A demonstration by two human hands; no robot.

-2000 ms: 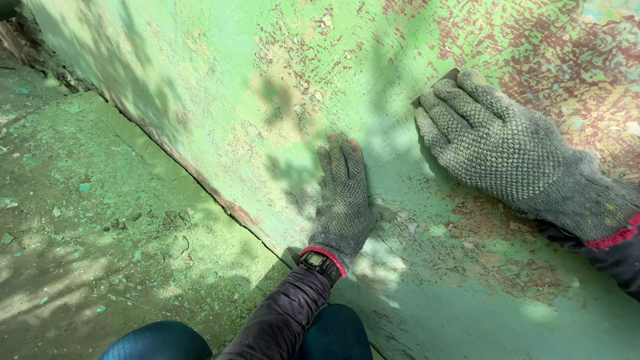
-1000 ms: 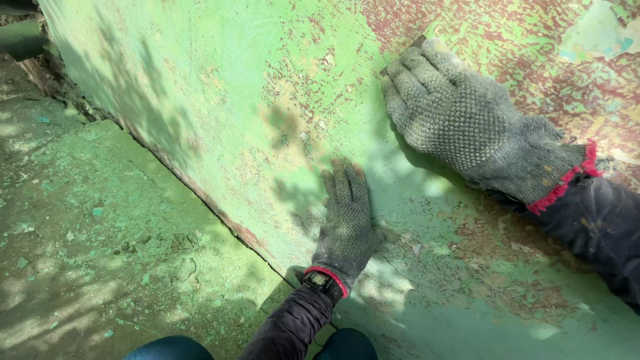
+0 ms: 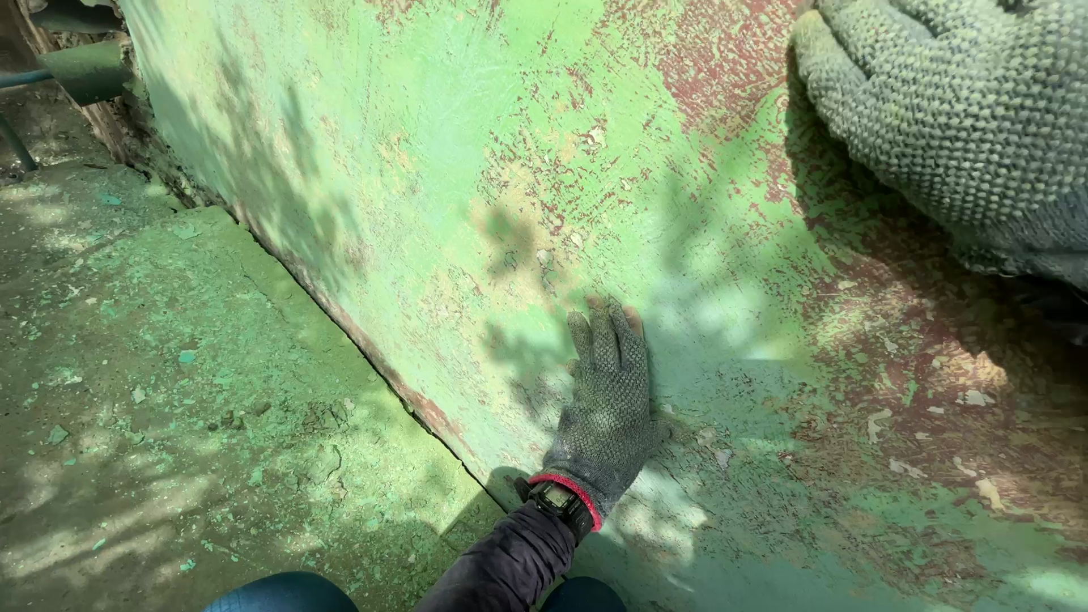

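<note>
My left hand (image 3: 608, 408), in a grey knitted glove with a red cuff, lies flat against the wall (image 3: 442, 212), its fingers pointing up. A black wristwatch (image 3: 557, 500) sits at its wrist. The wall's green paint is worn, with reddish-brown and pale patches showing. My right hand (image 3: 952, 119), in the same kind of glove, is large at the upper right edge of the view, with its fingers bent. Its fingertips are partly cut off by the frame, and no tool shows in it now; whether it grips something cannot be told.
A concrete ledge (image 3: 212, 357) strewn with green paint flakes runs along the wall's foot at the left, with a dark gap between. A green pipe (image 3: 89, 72) juts out at the top left. My knees (image 3: 285, 591) show at the bottom edge.
My right hand, which held a thin dark scraper-like edge against the wall, has moved to the upper right and looks nearer the camera. My left hand stays on the wall.
</note>
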